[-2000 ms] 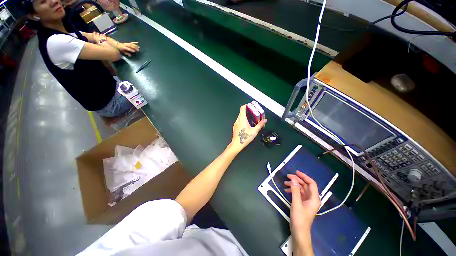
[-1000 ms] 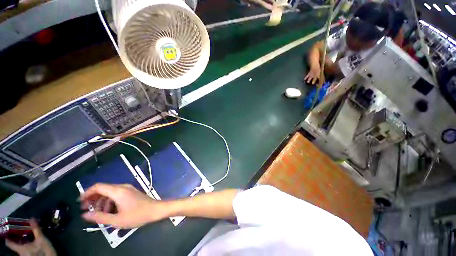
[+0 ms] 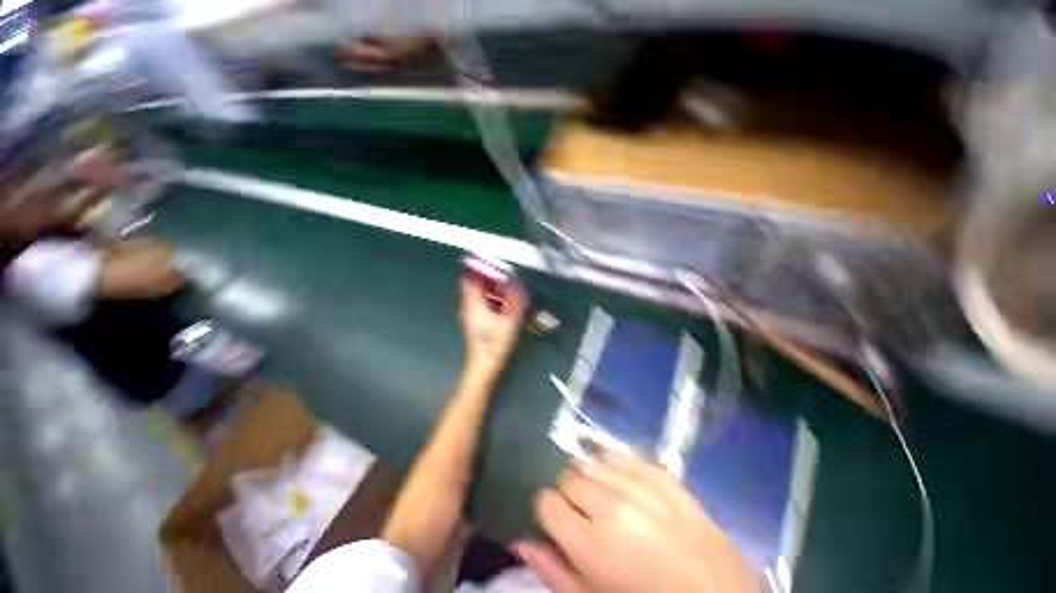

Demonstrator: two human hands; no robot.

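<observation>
The view is blurred. My left hand (image 3: 492,330) holds a small red keypad phone (image 3: 491,278) upright above the green bench, near its white strip. A small dark part (image 3: 541,322) lies just right of that hand. My right hand (image 3: 631,527) is over the near edge of two blue plates (image 3: 631,376), large and close to the camera. Its fingers are curved and apart from the thumb, and I see nothing in it. A white cable (image 3: 576,400) lies on the left plate, its end beyond my right fingers.
The grey tester (image 3: 741,249) with its tan top stands behind the plates, with brown cables at its front. A round pale fan (image 3: 1007,243) is at the far right. An open carton (image 3: 209,463) with white bags is at lower left. A person's arm (image 3: 139,269) rests at the bench on the left.
The view swung right to the fan and a machine, then back left. My left hand still holds the red phone. My right hand now appears lower and nearer to the camera.
</observation>
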